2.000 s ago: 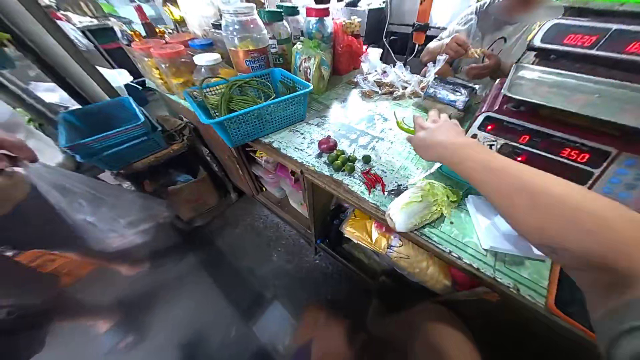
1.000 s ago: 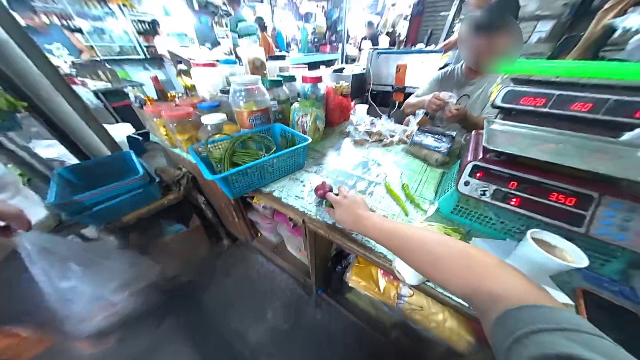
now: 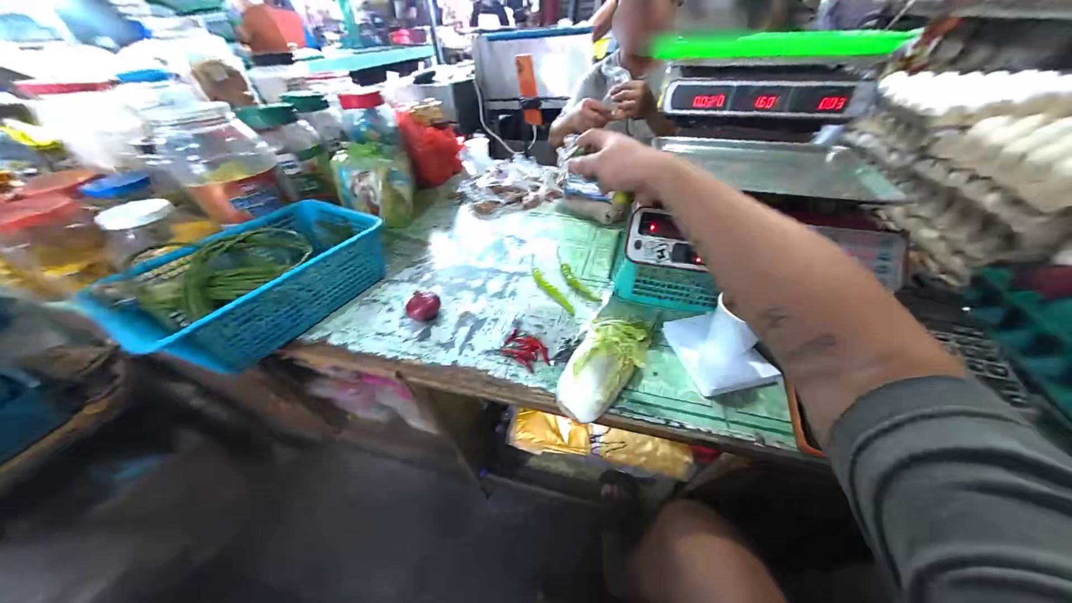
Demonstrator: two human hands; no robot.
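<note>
My right hand (image 3: 615, 163) reaches over the counter beside the lower digital scale (image 3: 666, 239), its fingers curled over small green fruit (image 3: 621, 199), mostly hidden by the hand. My left hand is out of view. On the green counter lie a red onion (image 3: 423, 306), a bunch of red chillies (image 3: 525, 349), two long green chillies (image 3: 553, 291) and a Chinese cabbage (image 3: 605, 368) near the front edge. White paper (image 3: 712, 356) lies to the right of the cabbage.
A blue plastic basket (image 3: 276, 314) with coiled long beans and several lidded jars (image 3: 213, 159) stand on the left. Behind are plastic bags (image 3: 511, 184) and a person's hands (image 3: 615, 105). An upper scale (image 3: 762, 100) and stacked egg trays (image 3: 980, 142) stand on the right.
My right hand has moved from beside the onion, away across the counter toward the scale. The small green fruits seen beside the onion two seconds ago have left that spot.
</note>
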